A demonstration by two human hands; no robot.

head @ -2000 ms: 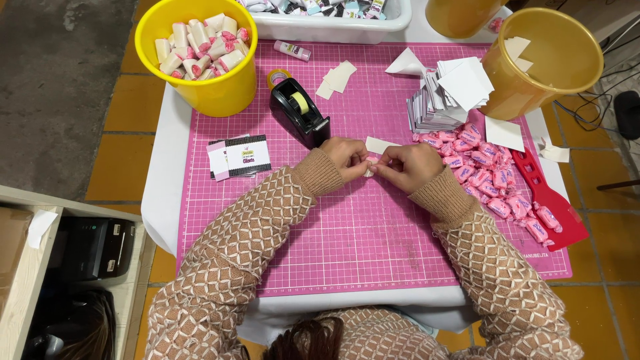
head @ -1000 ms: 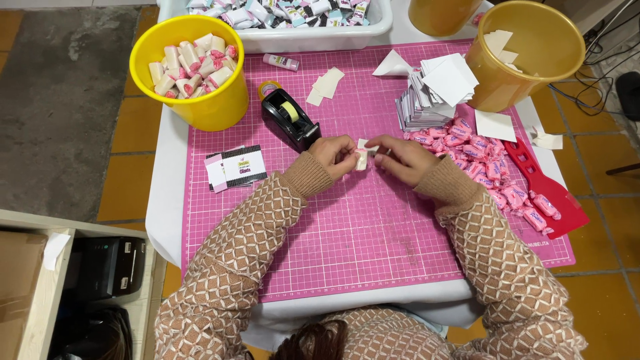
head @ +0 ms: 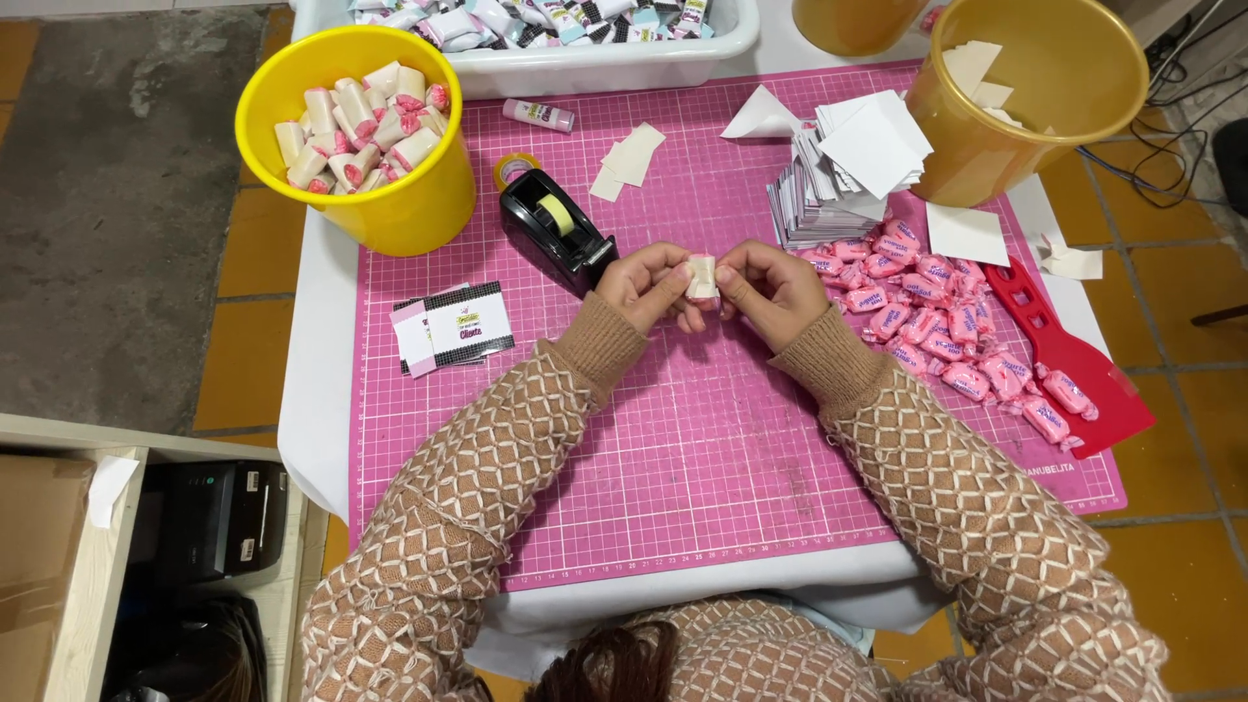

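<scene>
Between my left hand (head: 648, 288) and my right hand (head: 775, 292) is a small pink candy with a cream paper strip (head: 701, 278) around it, pinched by the fingertips of both. A black tape dispenser (head: 558, 229) stands just left of my left hand. Pink wrapped candies (head: 941, 322) lie in a pile to the right of my right hand. Behind them rises a stack of paper pieces (head: 829, 185). Printed labels (head: 456, 327) lie on the pink cutting mat (head: 663, 468) at the left, and cream paper strips (head: 629, 161) lie behind my hands.
A yellow bucket (head: 453, 185) of paper-wrapped candies stands back left. A white bin (head: 604, 68) of wrapped candies is at the back. Gold buckets (head: 1014, 146) (head: 853, 24) stand back right. A red spatula (head: 1063, 361) lies under candies. A glue stick (head: 538, 115) rests on the mat.
My fingers have brought the cream strip around the candy; two seconds ago it stuck out flat behind them. Both hands have stayed near the mat's middle.
</scene>
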